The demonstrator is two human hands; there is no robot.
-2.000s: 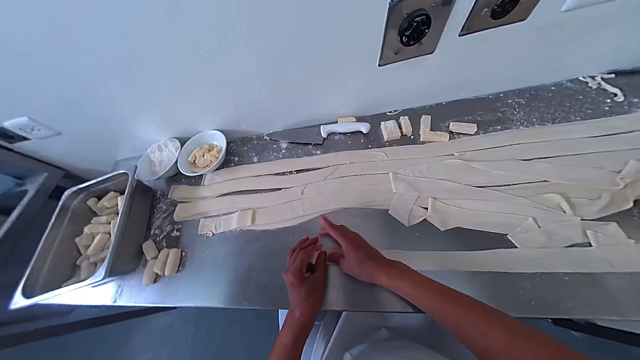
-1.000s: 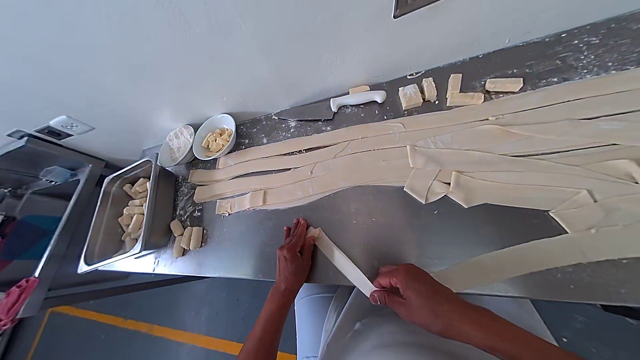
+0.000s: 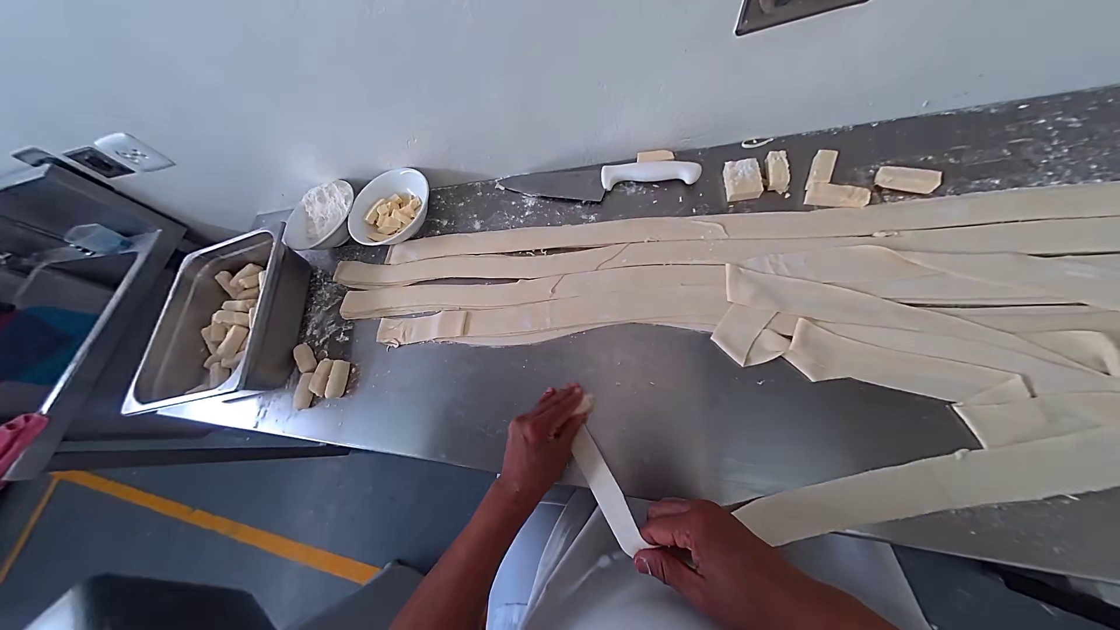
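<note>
Between my hands runs a narrow strip of dough, stretched from the metal table over its front edge. My left hand is on the table, closed around the strip's far end, where a small rolled bit shows at the fingertips. My right hand pinches the strip near the apron, just off the table edge. Right of it, a longer dough strip lies along the front edge; whether the two join is hidden by my right hand. Several long dough strips lie behind, some folded over each other.
At left stands a steel pan of dough rolls, with several rolls beside it. Behind are a bowl of flour and a bowl of yellow pieces. A white-handled knife and pale yellow blocks lie near the wall.
Two seconds ago my hands were close together on the table. Since then my right hand has moved toward me, drawing the strip out between them. The view has shifted.
</note>
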